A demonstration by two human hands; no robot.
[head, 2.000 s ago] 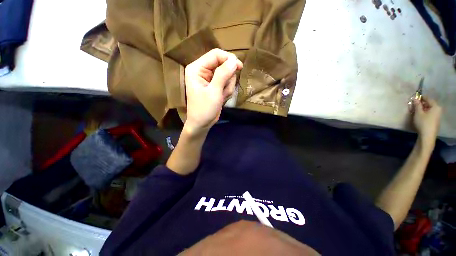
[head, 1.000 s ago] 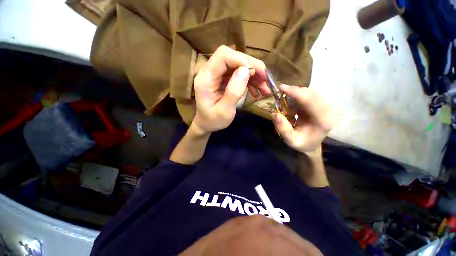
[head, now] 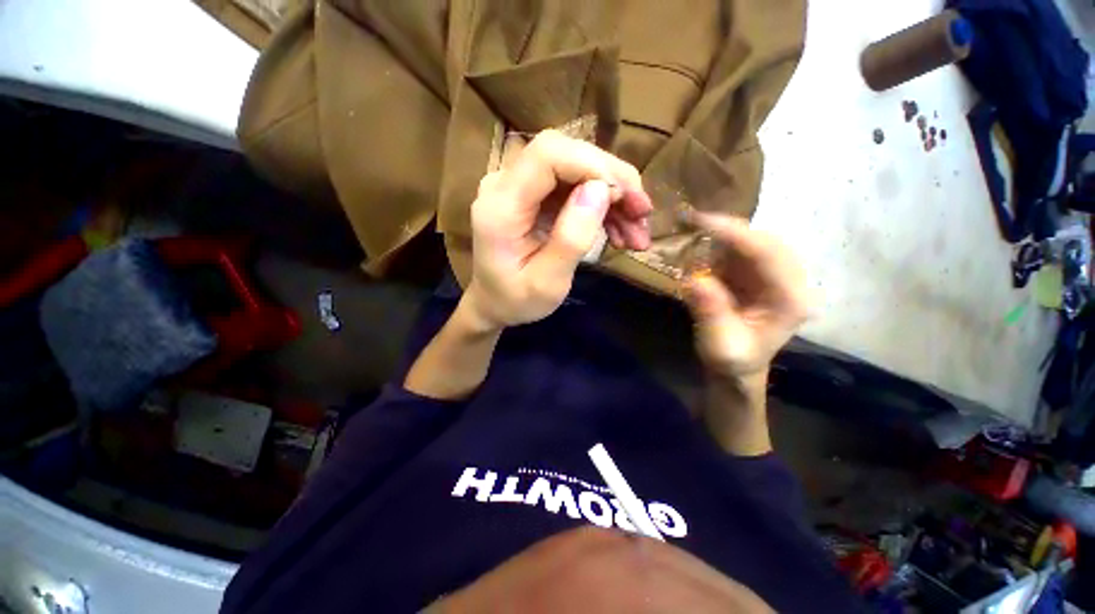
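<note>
The brown jacket hangs over the front edge of the table. My left hand is over its lower middle, thumb and index finger pinched together; whatever lies between the fingertips is too small to tell. My right hand is just to the right, motion-blurred, with fingers and thumb curled. A gold-orange glint of the small snips shows at its thumb; their blades are not clear. Lighter lining with pale stitches shows between my hands.
A brown thread cone lies on the white table, with loose buttons below it. Dark blue cloth lies at the right. A grey-blue cushion and red frame are lower left.
My right hand came in from the far right with the snips to beside my left hand, then shifted slightly right. My left hand stays pinched. The view turned, bringing the cone in.
</note>
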